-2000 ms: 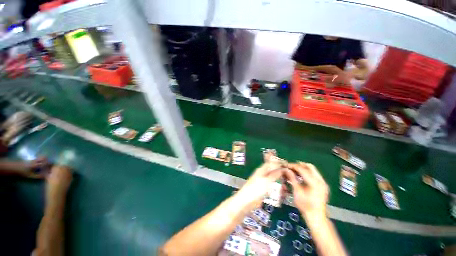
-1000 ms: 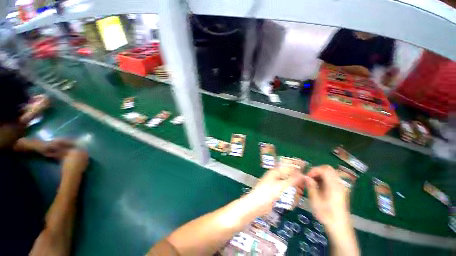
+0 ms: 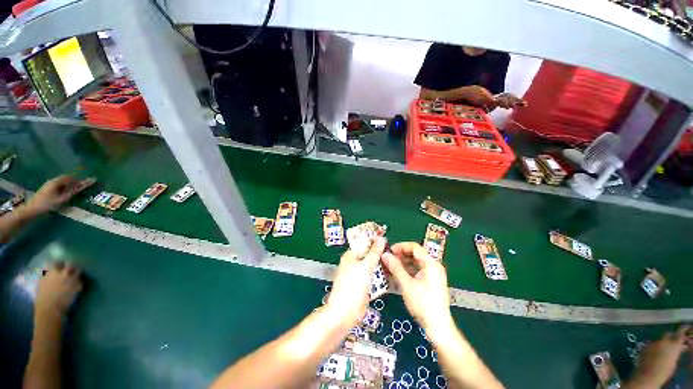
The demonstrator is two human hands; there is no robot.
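My left hand (image 3: 354,275) is shut on a phone board unit (image 3: 378,284), copper-brown with a white dotted patch, held above the pale metal edge rail. Part of the unit is hidden by my fingers. My right hand (image 3: 414,275) has its thumb and forefinger at the unit's right side; whether they grip anything is too small to tell. A pile of overlapping units (image 3: 355,366) lies on the bench below my hands. Loose white rings (image 3: 422,352) lie right of the pile.
Phone board units (image 3: 490,257) lie spread on the green conveyor belt (image 3: 365,186). A pale post (image 3: 199,144) stands left of my hands. Red trays (image 3: 459,158) stand opposite, before a person (image 3: 463,74). Other people's hands (image 3: 57,285) show at left and lower right.
The view has swung, so the scene sits further left than a second ago. My hands remain together at a unit. A neighbour's hand now reaches over the belt at left.
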